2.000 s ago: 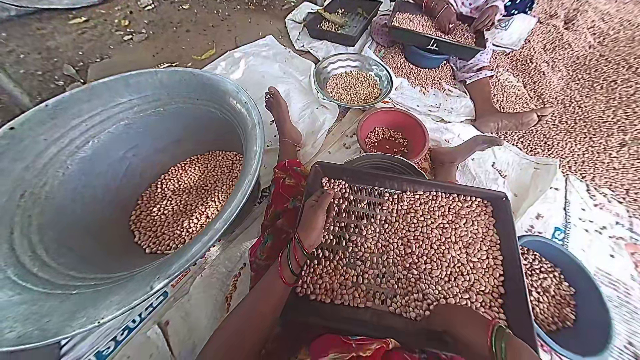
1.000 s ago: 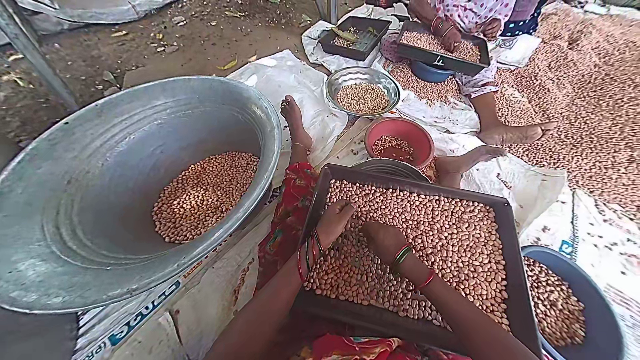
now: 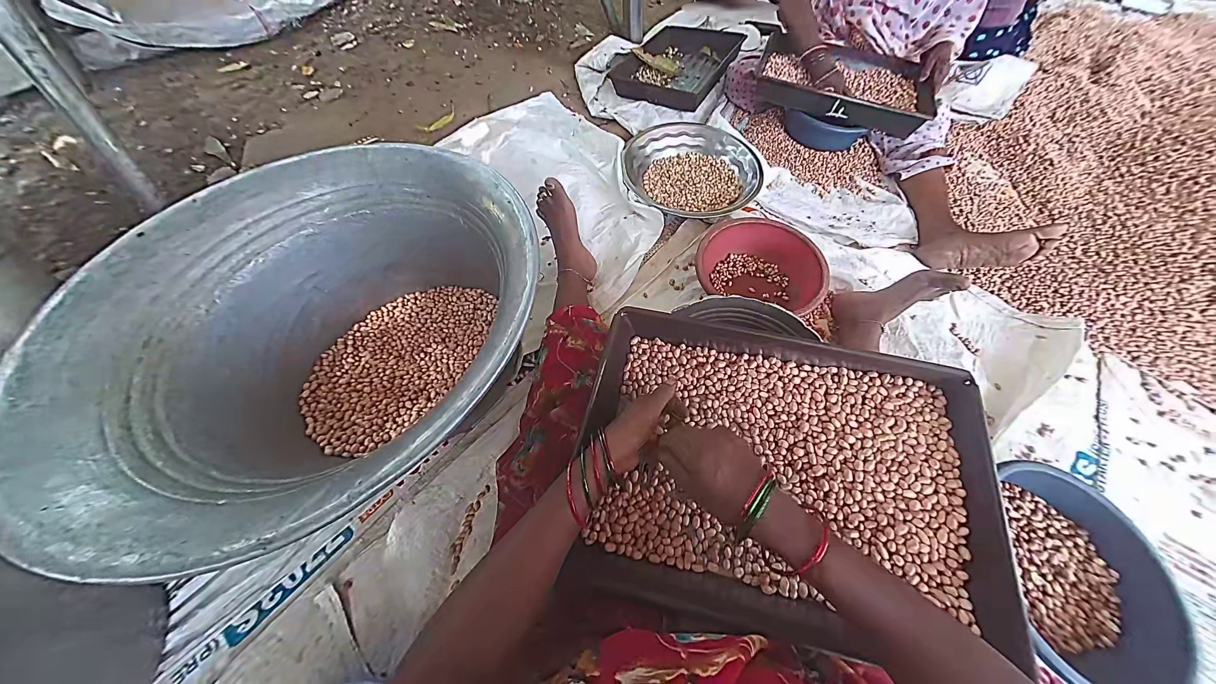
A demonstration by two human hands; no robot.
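A dark rectangular tray full of shelled peanuts rests tilted on my lap. Over its left part, my left hand and my right hand are close together, nearly touching, just above the nuts. The fingers of both are curled and partly hidden, so whether they hold nuts cannot be told. To the left stands a large tilted metal basin with a heap of peanuts inside. A blue-grey tub with more nuts is at the tray's right side.
Beyond the tray are a red bowl, a steel bowl and a dark metal rim. A seated person's hand is in another tray. A broad peanut pile spreads at right. A metal pole stands at far left.
Two seconds ago my left hand was at the tray's left edge and my right hand at its near edge. Both are now together over the nuts, which cover the tray bottom that showed earlier.
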